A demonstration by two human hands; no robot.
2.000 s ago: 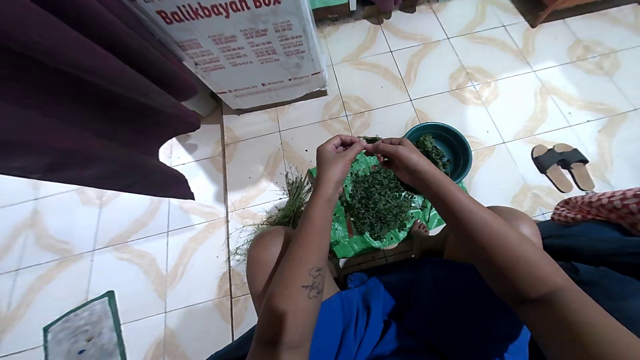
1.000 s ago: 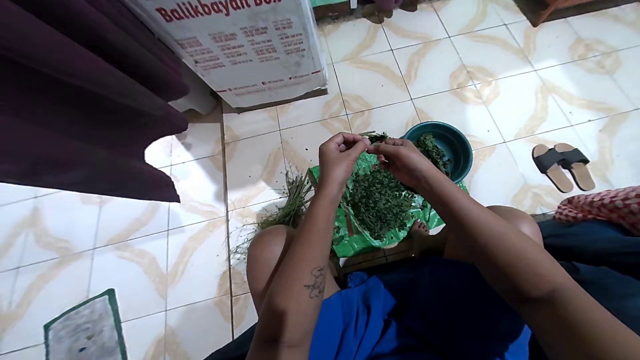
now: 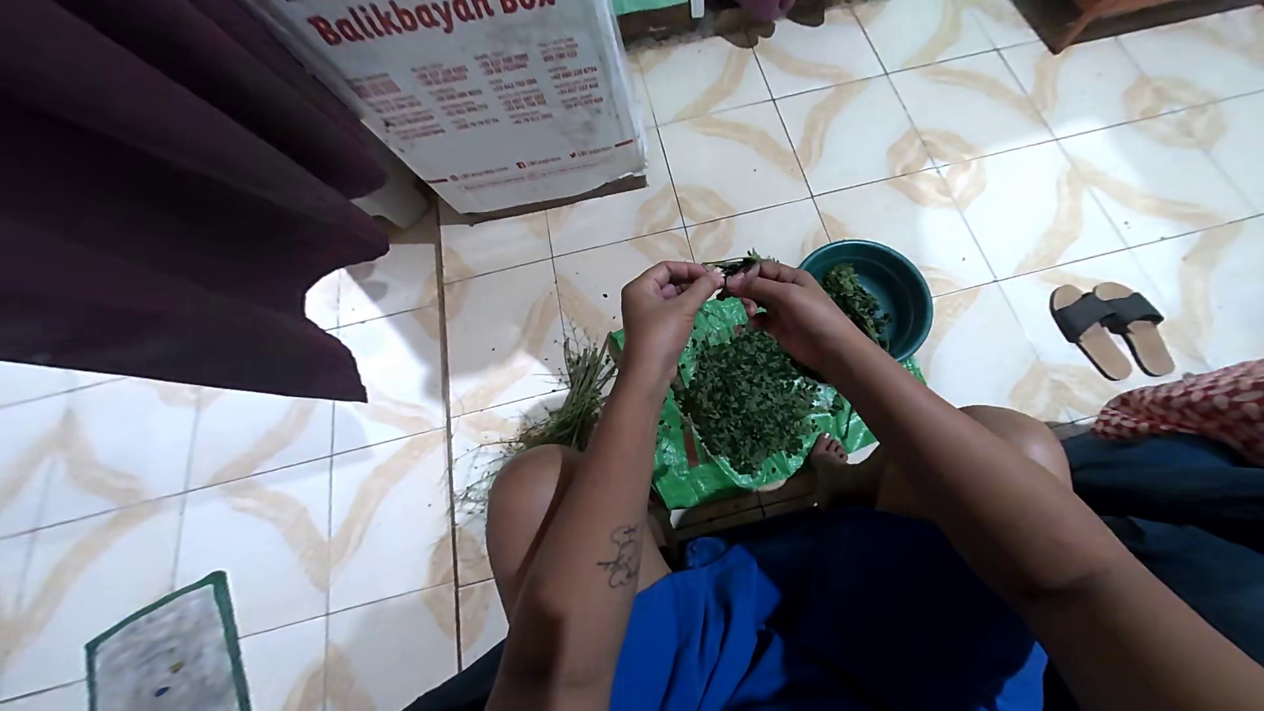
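My left hand [image 3: 671, 301] and my right hand [image 3: 787, 308] meet fingertip to fingertip, both pinching a small leafy green sprig [image 3: 736, 267]. Beneath them a heap of small green leaves [image 3: 752, 400] lies on a green plastic sheet [image 3: 696, 479]. Beyond my right hand stands a round teal plastic basin [image 3: 913, 296] with leafy greens [image 3: 854, 301] in it, partly hidden by my right hand and forearm. A bundle of thin green stems [image 3: 578, 400] rests on the floor left of the sheet, next to my left forearm.
A printed white box [image 3: 513, 109] stands at the upper left, near a purple curtain [image 3: 148, 197]. Black-strapped sandals [image 3: 1108, 321] sit on the tiled floor at right. A green-edged mat [image 3: 168, 652] lies at lower left, and a red patterned cloth [image 3: 1185, 405] at the right edge.
The purple curtain's lower edge has shifted slightly to the left between the older frames. Both hands stay in nearly the same place above the leaf heap.
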